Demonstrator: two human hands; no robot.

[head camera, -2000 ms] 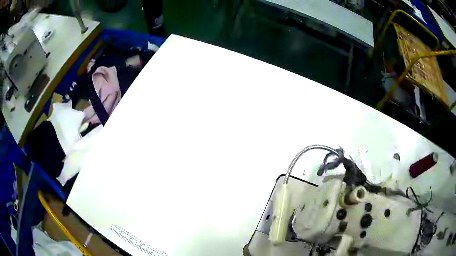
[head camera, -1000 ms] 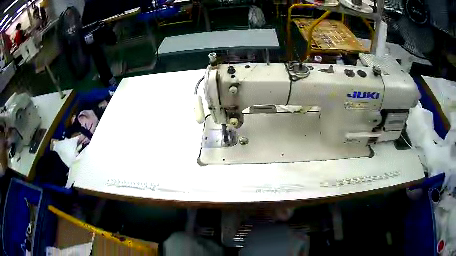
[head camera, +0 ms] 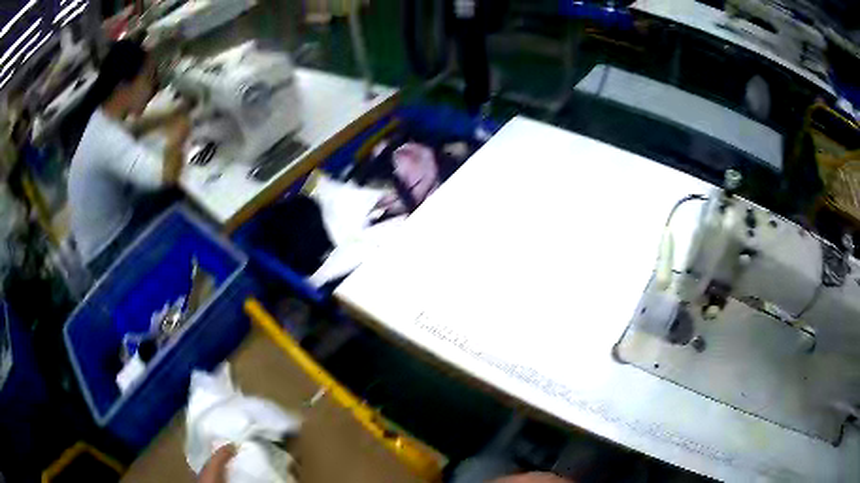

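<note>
A crumpled white garment piece (head camera: 238, 426) lies over the brown board (head camera: 325, 439) of the yellow-railed trolley at the lower left. My left hand (head camera: 217, 465) shows at the bottom edge, partly cut off, with a finger or thumb against the cloth, which it appears to grip; the other fingers are hidden. A sliver of skin, apparently my right hand (head camera: 533, 478), shows at the bottom edge; its fingers are out of the picture.
A cream sewing machine (head camera: 754, 259) stands on the white table (head camera: 509, 250) at right. A blue crate (head camera: 99, 406) with small oddments stands beside the trolley. Mixed cloth fills another blue container (head camera: 283, 269) behind. A person (head camera: 108, 174) sits at a machine, upper left.
The view has swung left and down, so the sewing machine now sits at the right. The blue crate, the other person, the crumpled white piece and my left hand have come into view.
</note>
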